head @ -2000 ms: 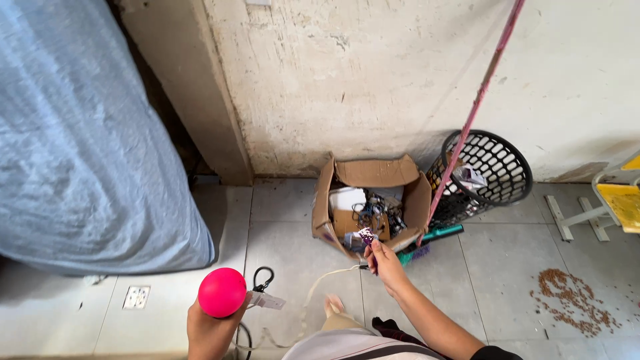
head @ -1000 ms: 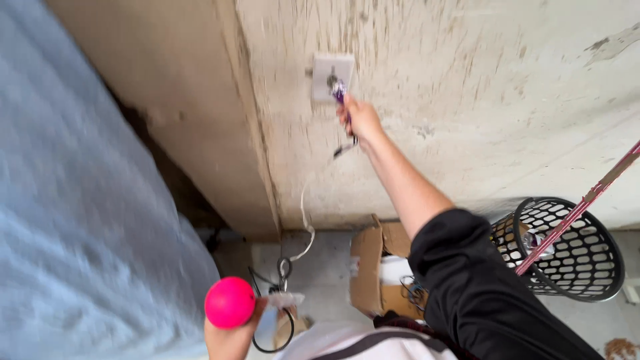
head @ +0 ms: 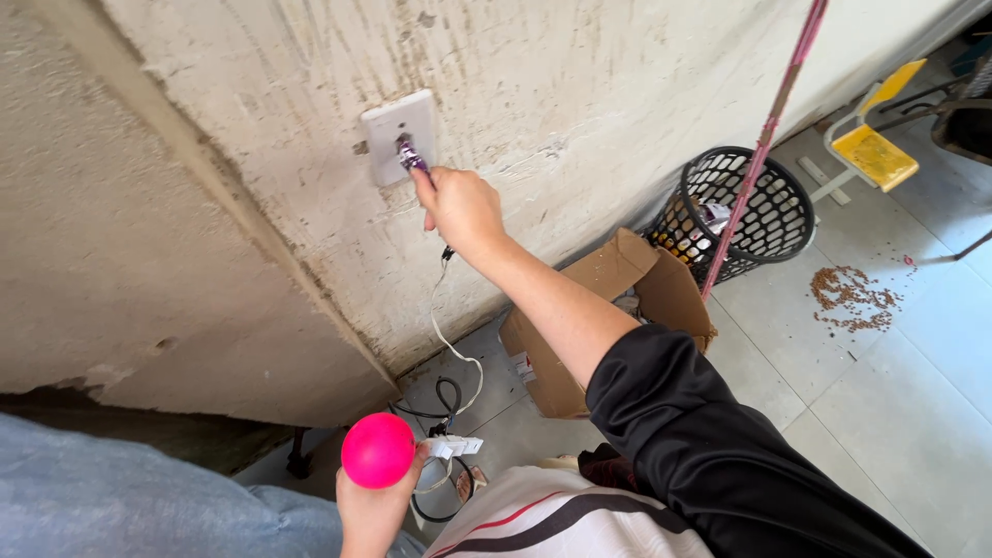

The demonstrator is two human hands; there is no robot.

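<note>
My right hand [head: 465, 209] grips a purple-wrapped plug-like piece [head: 412, 157] and holds its tip against the middle of a white wall plate [head: 380, 143]. A thin pale cable [head: 438, 310] hangs below that hand and runs down toward the floor. At the bottom, my left hand [head: 376, 504] holds a pink ball-shaped object [head: 378, 450], possibly a small balloon, together with a white plastic electrical piece [head: 456, 446] that has cables around it. The left palm and most of its fingers are hidden behind the ball.
An open cardboard box [head: 546, 372] and a black plastic basket [head: 748, 256] stand by the wall, with a pink-wrapped pole [head: 763, 147] leaning there. Small brown bits [head: 852, 298] lie on the tiles near a yellow chair [head: 876, 159]. Blue fabric [head: 155, 496] covers the lower left.
Two seconds ago my right hand was beside the cardboard box; by one second ago it was up at the wall plate, where it remains. My left hand still holds the pink ball.
</note>
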